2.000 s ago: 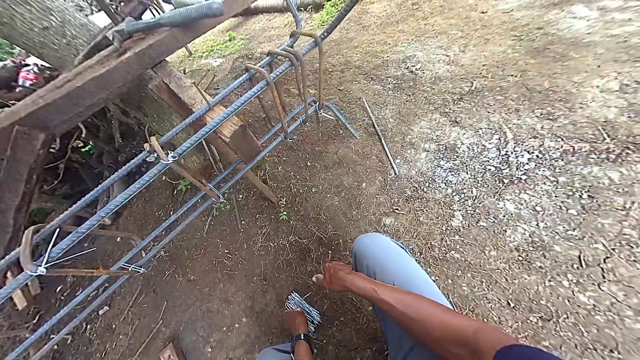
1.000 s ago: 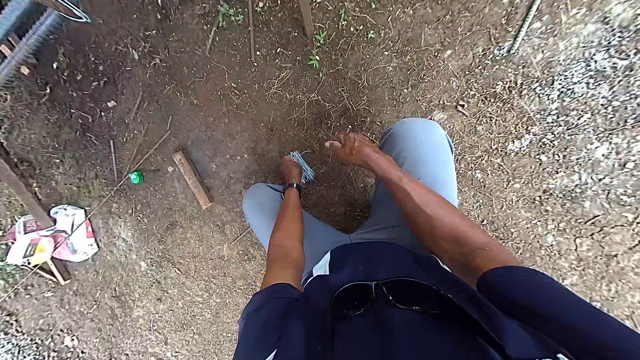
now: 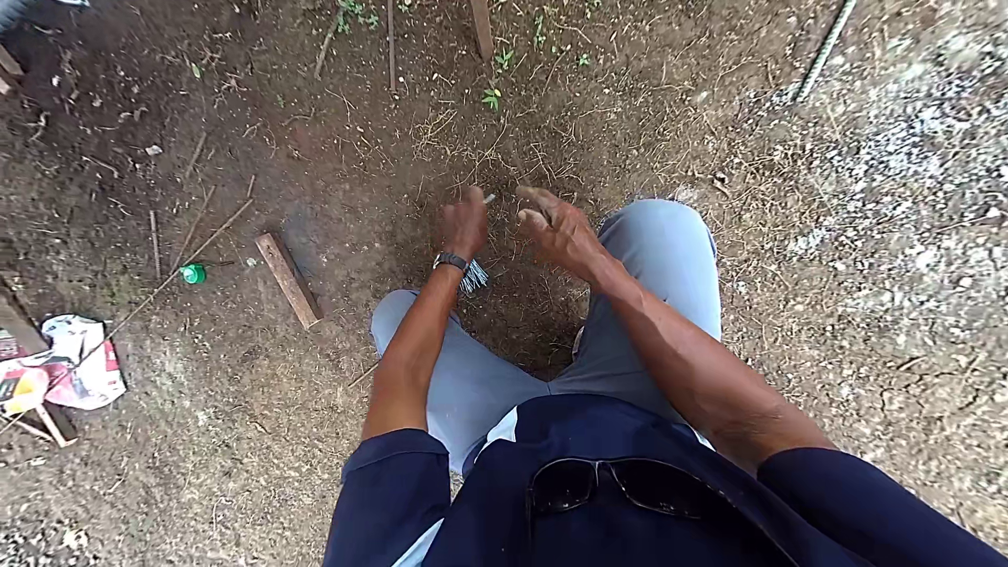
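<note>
My left hand (image 3: pixel 465 222), with a watch at its wrist, is closed around a bundle of thin metal tie wires (image 3: pixel 474 277). The wires' splayed ends stick out below the hand near the wrist, and a short pale tip shows by the fingertips. To its right, a short gap away, my right hand (image 3: pixel 557 228) is held above the soil with thumb and forefinger apart. I see nothing between those fingers; the other fingers are partly hidden. Both hands are in front of my knees.
A short wooden block (image 3: pixel 288 280) lies on the ground at the left, with a green bottle cap (image 3: pixel 193 273) and thin sticks near it. Printed plastic bags (image 3: pixel 85 362) lie farther left. A piece of rebar (image 3: pixel 825 51) lies at the upper right.
The view has swung down from the rebar frame to the ground and my lap. My left hand has lifted forward with the wires since a second ago.
</note>
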